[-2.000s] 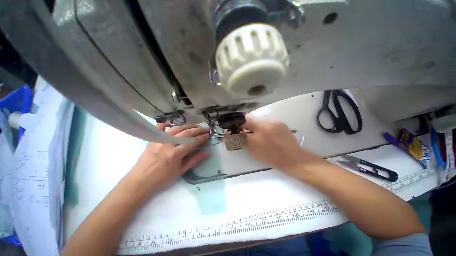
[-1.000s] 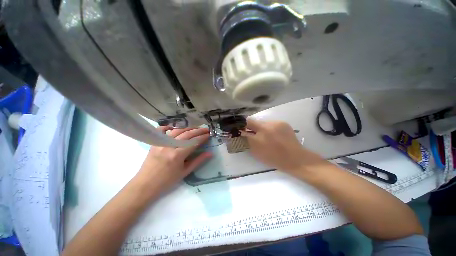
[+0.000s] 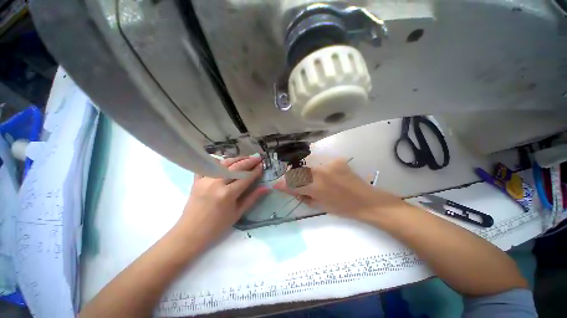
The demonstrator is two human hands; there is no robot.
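Observation:
A pale mint-green fabric piece (image 3: 280, 241) lies on the machine bed and hangs over its front edge onto the table. My left hand (image 3: 224, 192) lies flat on the fabric just left of the presser foot (image 3: 271, 166), fingertips close to it. My right hand (image 3: 329, 186) is right of the foot, fingers bent at the fabric edge beside the small brown block (image 3: 299, 177). A thin pointed thing shows by its fingertips; whether it is held, I cannot tell. The sewing machine head (image 3: 205, 74) hides part of the left fingers.
Black-handled scissors (image 3: 422, 143) lie on the bed at right. Thread snips (image 3: 459, 211) lie nearer the front edge, above the tape measure (image 3: 298, 282). Pens and marking tools (image 3: 507, 185) are at far right. Paper patterns (image 3: 53, 211) and a blue basket (image 3: 22, 124) are at left.
My right hand has moved from behind the brown block towards the front, its fingertips now nearer my left thumb. The fabric's hanging end has shifted slightly right. The view has shifted a little.

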